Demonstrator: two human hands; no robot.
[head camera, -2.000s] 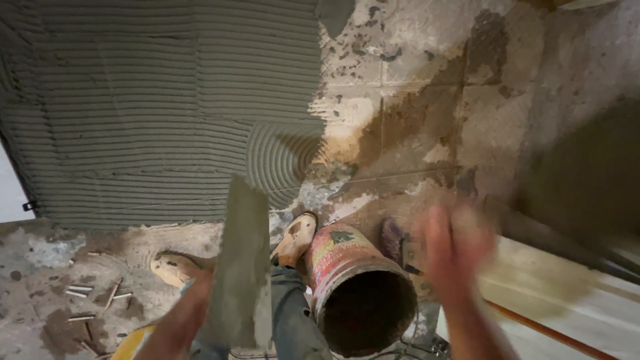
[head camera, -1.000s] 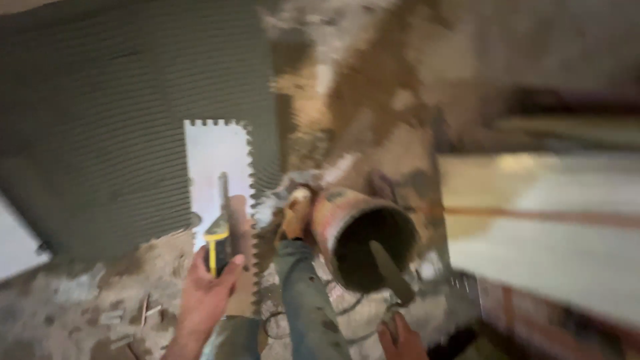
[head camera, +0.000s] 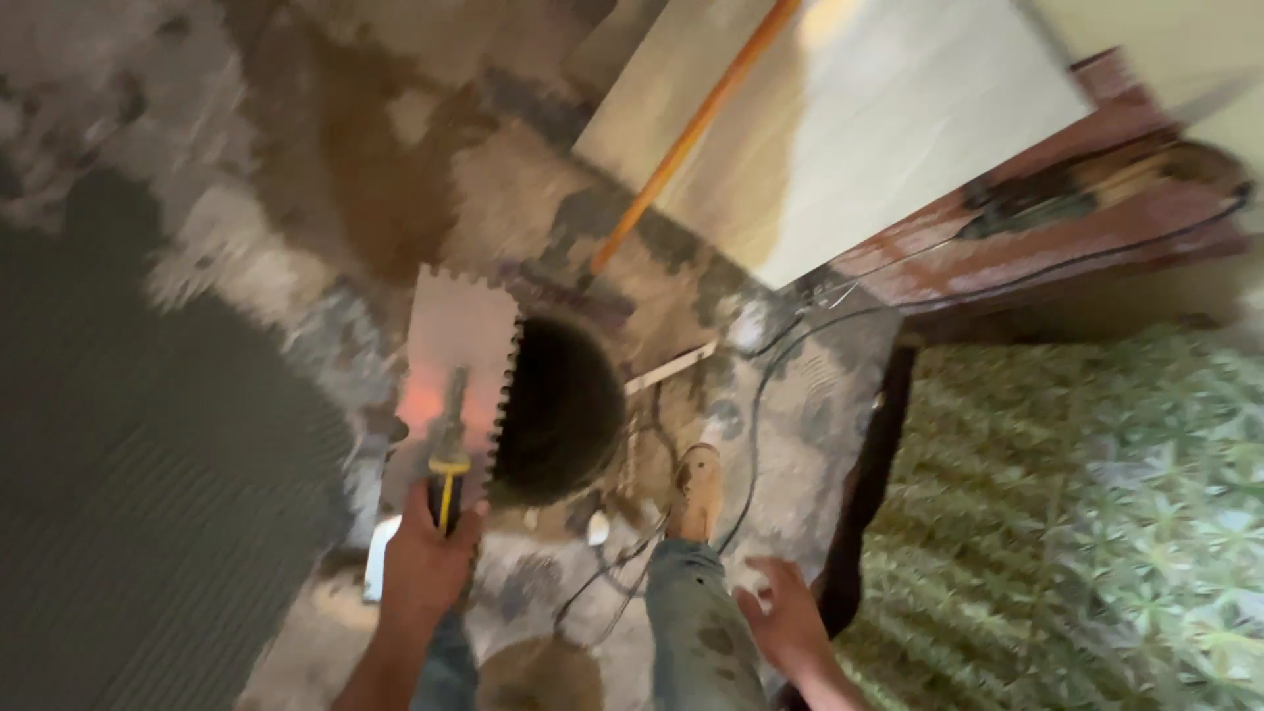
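My left hand (head camera: 430, 553) is closed on the black and yellow handle of a notched trowel (head camera: 459, 326), whose flat metal blade points away from me. Just right of the blade is the dark mouth of a bucket (head camera: 558, 415), partly covered by the trowel. At the lower right, my right hand (head camera: 785, 612) hangs beside my knee with fingers apart and nothing in it. Combed grey mortar (head camera: 168, 474) covers the floor at the left.
A large pale tile (head camera: 829, 128) lies at the top, with an orange-brown stick (head camera: 691, 138) across it. Black cable (head camera: 755, 444) runs over the stained floor near my shoe (head camera: 698, 489). Patterned green material (head camera: 1047, 513) lies at the right, and reddish boards (head camera: 918, 262) are above it.
My right hand, earlier at a tool in the bucket, is now empty and away from it. The trowel stays in my left hand. The view has swung strongly to the right.
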